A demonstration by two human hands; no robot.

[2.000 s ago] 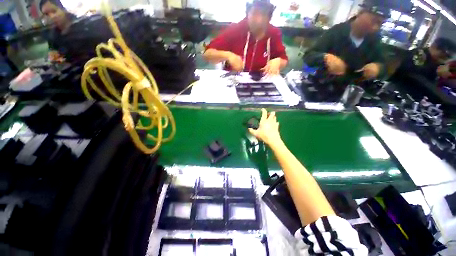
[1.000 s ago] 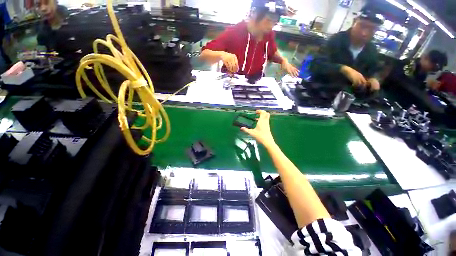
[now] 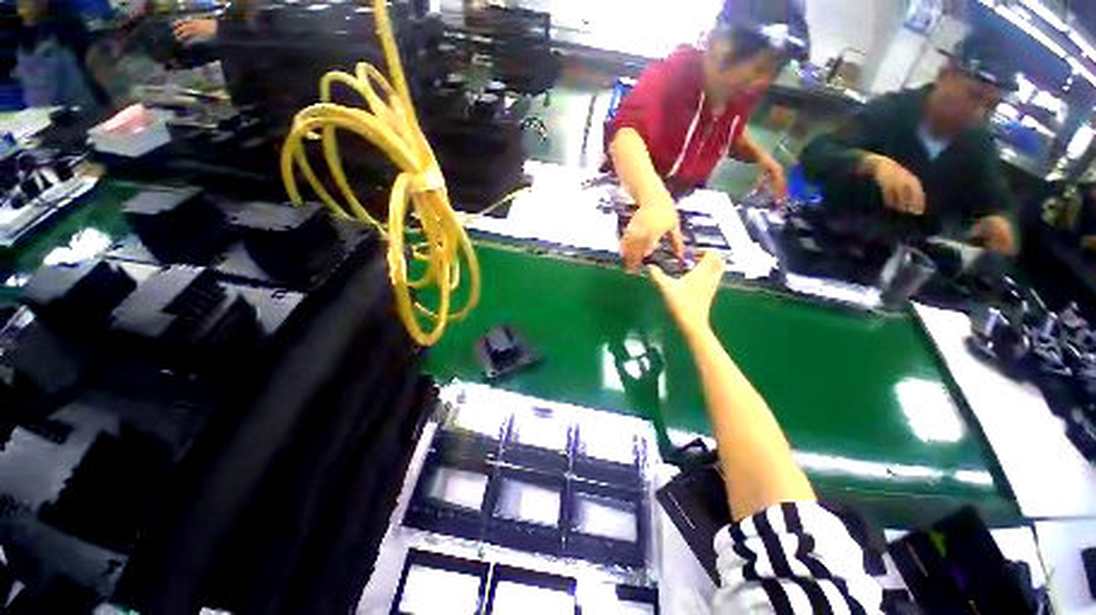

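My right hand (image 3: 688, 288), bare with a black-and-white striped sleeve, reaches far out over the green belt. Its thumb and fingers are at a small dark front panel (image 3: 667, 260). The hand of the person across the belt is on the same panel from the far side. The panel is small and partly covered by fingers. My left hand is not in view. A clear tray (image 3: 490, 529) of black window frames lies on the near bench, with more frames (image 3: 529, 593) below it.
A black display unit (image 3: 504, 351) sits on the green conveyor belt (image 3: 793, 360). A coiled yellow hose (image 3: 423, 180) hangs over it. Stacked black trays (image 3: 289, 445) with housings stand at left. Black cases (image 3: 962, 565) lie at right. A person in red and one in dark clothes sit opposite.
My right hand has moved the panel from above the belt towards the far edge. The person in red has leaned in and put a hand to it. The view has turned left.
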